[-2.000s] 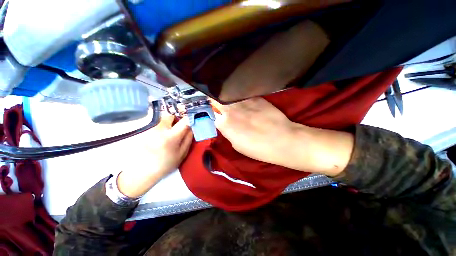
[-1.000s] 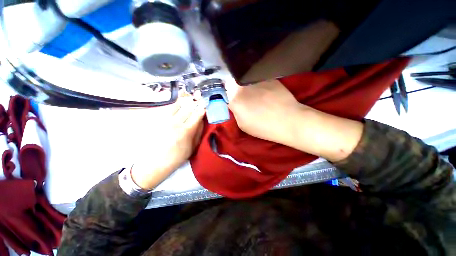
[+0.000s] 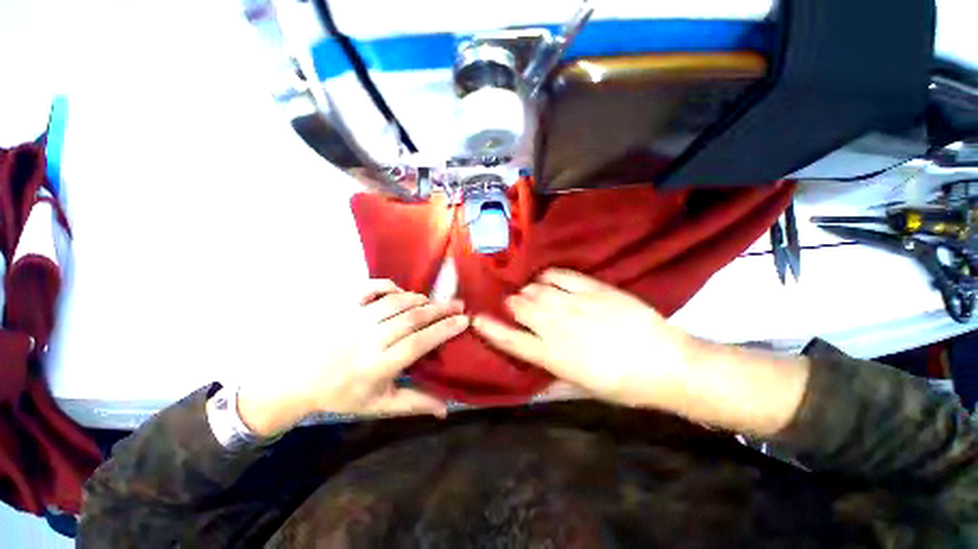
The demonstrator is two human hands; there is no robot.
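The dark red garment piece (image 3: 622,241) lies on the white sewing machine table, under the presser foot with its pale blue-grey guard (image 3: 490,227). A small white patch (image 3: 445,279) shows in the red cloth just in front of the foot. My left hand (image 3: 375,349) lies on the cloth's left front part, fingers on top and thumb apart near the front edge. My right hand (image 3: 590,332) lies on the cloth right of it, palm down, fingers spread. The two hands nearly touch at the fingertips. The needle point is too small to make out.
Dark snips (image 3: 786,245) lie right of the cloth. Black-handled shears (image 3: 912,252) and a yellow and black tool (image 3: 938,222) lie farther right. Dark red pieces with white parts (image 3: 32,295) hang at the left table edge. The machine head and its dark cover stand above the work.
Both hands have moved from beside the presser foot towards the front edge, onto the cloth. Red cloth now shows left of the foot, and the white-edged slit seen before is hidden. The view has shifted.
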